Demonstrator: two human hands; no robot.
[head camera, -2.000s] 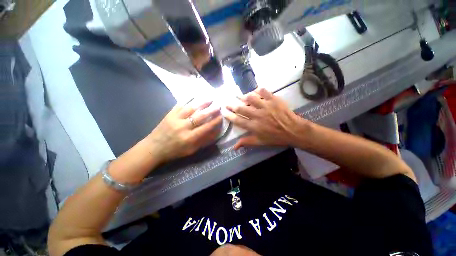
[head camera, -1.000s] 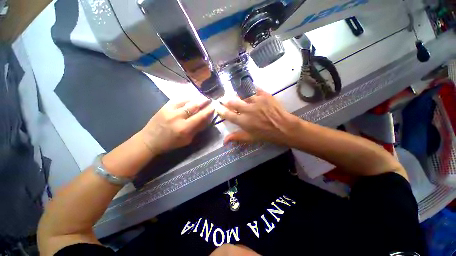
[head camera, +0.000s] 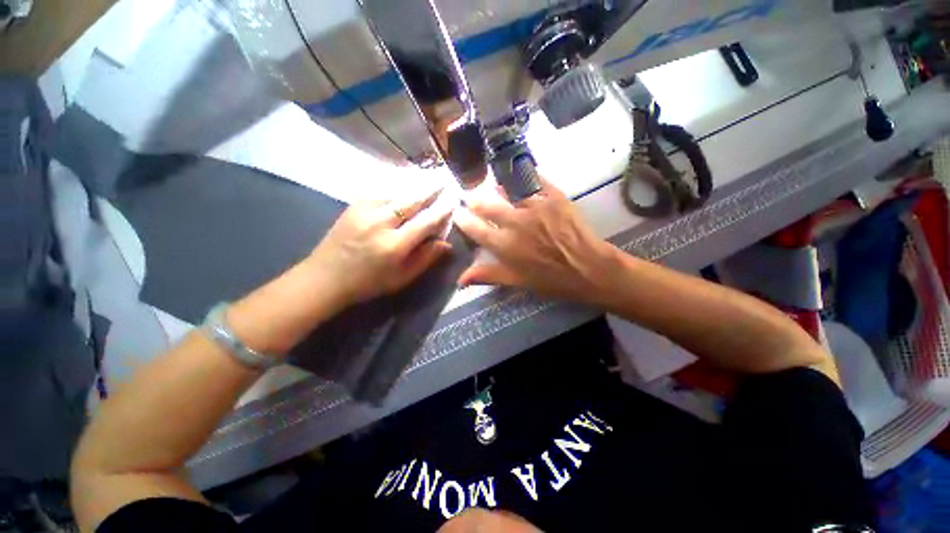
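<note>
A dark grey fabric panel (head camera: 224, 234) lies left of the needle of a white sewing machine (head camera: 313, 47); a folded part of it hangs over the table's front edge. A pale layer (head camera: 276, 141) shows beside it. My left hand (head camera: 375, 250) presses on the fabric, its fingertips at the brightly lit presser foot area (head camera: 471, 185). My right hand (head camera: 536, 242) lies just right of it, fingertips also at the foot, thumb spread towards me. Glare and fingers hide the needle point and what the fingertips pinch.
Shears (head camera: 664, 167) lie right of the needle. A small black tool (head camera: 878, 117) is farther right. A ruler strip (head camera: 719, 208) runs along the table's front edge. Cloth heaps (head camera: 36, 281) are at left. A white basket (head camera: 922, 416) and red items are at right.
The dark panel has turned and shifted, its folded part now coming over the front edge below my left hand. Both hands stay by the foot, my right thumb slightly nearer the left hand.
</note>
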